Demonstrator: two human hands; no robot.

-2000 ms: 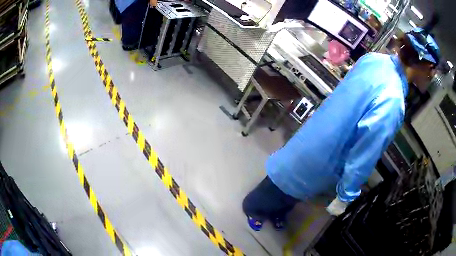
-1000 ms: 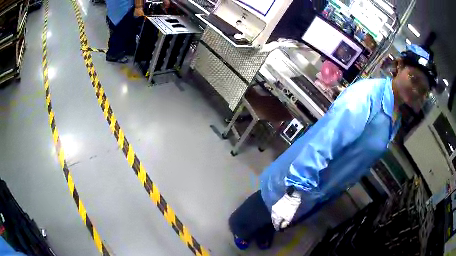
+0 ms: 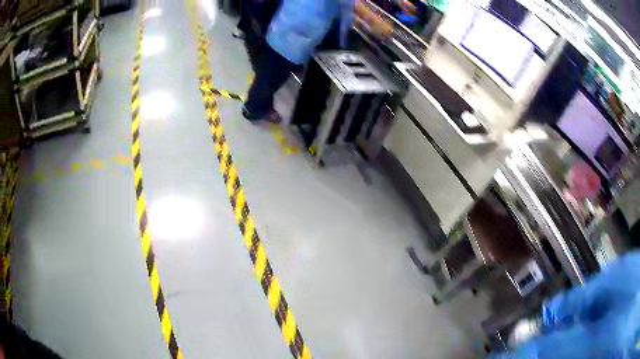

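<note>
Neither of my hands is in view. Nearest in front of me is the grey floor [image 3: 210, 280] with two yellow-black tape lines; the right-hand line [image 3: 245, 231] runs from the top down to the bottom edge. At the lower right a person in a blue smock [image 3: 596, 315] is cut off by the edge, with a blurred whitish patch, perhaps a gloved hand, beside the sleeve. A dark object at the bottom left corner is too cut off to name.
A metal-framed rack with black sides [image 3: 347, 91] stands at upper centre, beside a person in blue [image 3: 302, 28]. A workstation with screens [image 3: 491, 49] and a brown-seated stool [image 3: 495, 235] are on the right. A shelf rack [image 3: 56, 84] stands at the upper left.
The view has swung left and moved forward. The near person in blue has slid to the lower right edge. The black-sided rack looks larger, and the dark pile at lower right has left view.
</note>
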